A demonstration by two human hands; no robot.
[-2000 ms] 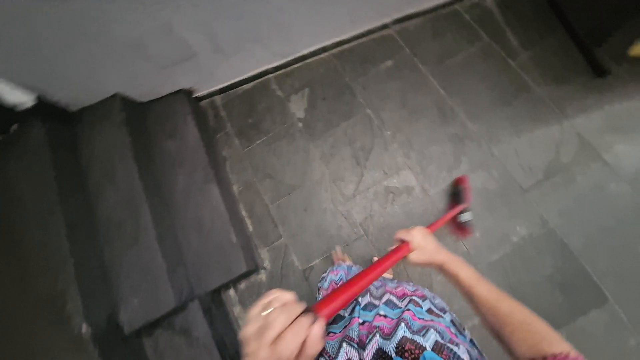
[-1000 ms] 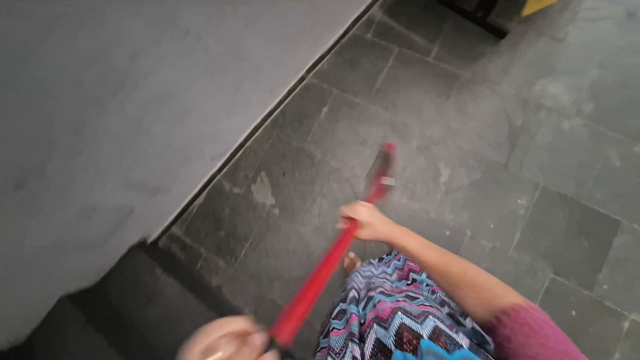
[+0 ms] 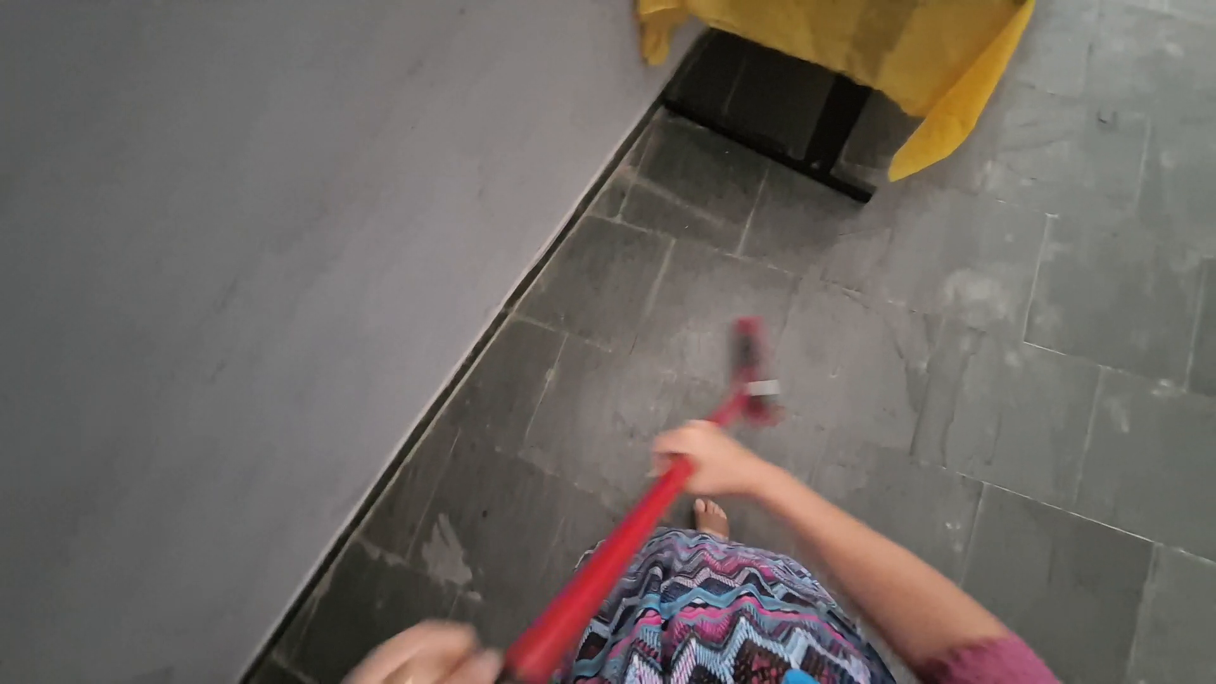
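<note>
A red broom handle (image 3: 608,570) runs from the bottom edge up to a blurred red and dark broom head (image 3: 753,370) over the grey stone floor. Around the lower part of the handle, my right hand (image 3: 708,459) is closed, with the forearm coming in from the lower right. My left hand (image 3: 427,655), blurred and cut off by the bottom edge, is at the handle's upper end; its grip shows only in part.
A grey wall (image 3: 285,237) fills the left side, meeting the floor along a dark diagonal line. At the top, a yellow cloth (image 3: 883,47) hangs over a table with a black metal foot (image 3: 774,152). My bare foot (image 3: 711,519) shows below my patterned skirt.
The view has swung a lot: the dark steps seen at the left earlier are out of sight, and more of the yellow cloth shows. Both hands have stayed at the broom handle.
</note>
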